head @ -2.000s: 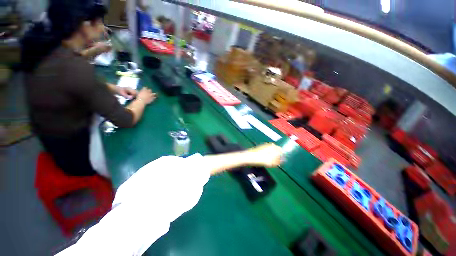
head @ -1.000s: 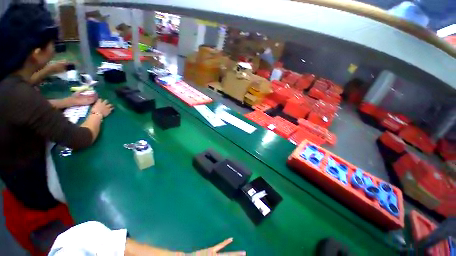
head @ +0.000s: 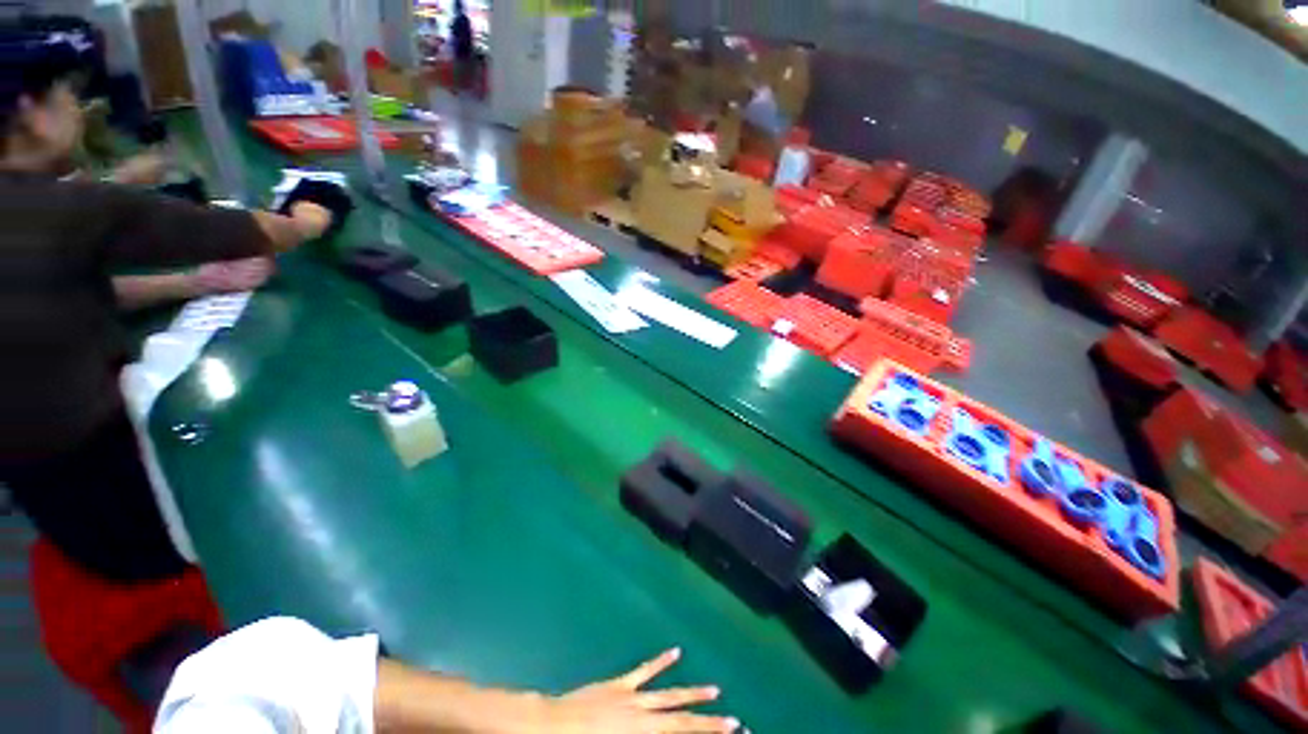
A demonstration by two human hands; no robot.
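Note:
My left hand [head: 646, 703] is at the bottom edge, partly cut off, with its fingers spread and nothing seen in it. It lies over the near side of the green belt, nearer to me than the boxes. My right hand is out of the picture. A black foam insert [head: 669, 485], a black box lid [head: 749, 536] with faint pale lettering and an open black box base [head: 892, 599] stand in a row, close together. White folded paper [head: 849, 608] lies inside the base.
A pump bottle [head: 413, 427] stands left of centre. More black boxes [head: 512, 344] stand farther up. A red tray [head: 1004, 488] with blue parts and white paper strips [head: 680, 316] lie along the far ledge. A person [head: 101, 316] sits at left.
My left hand has come back from the far ledge to the near side, its fingers spreading. The black boxes have shifted right along the belt. The person at left now reaches to a black box.

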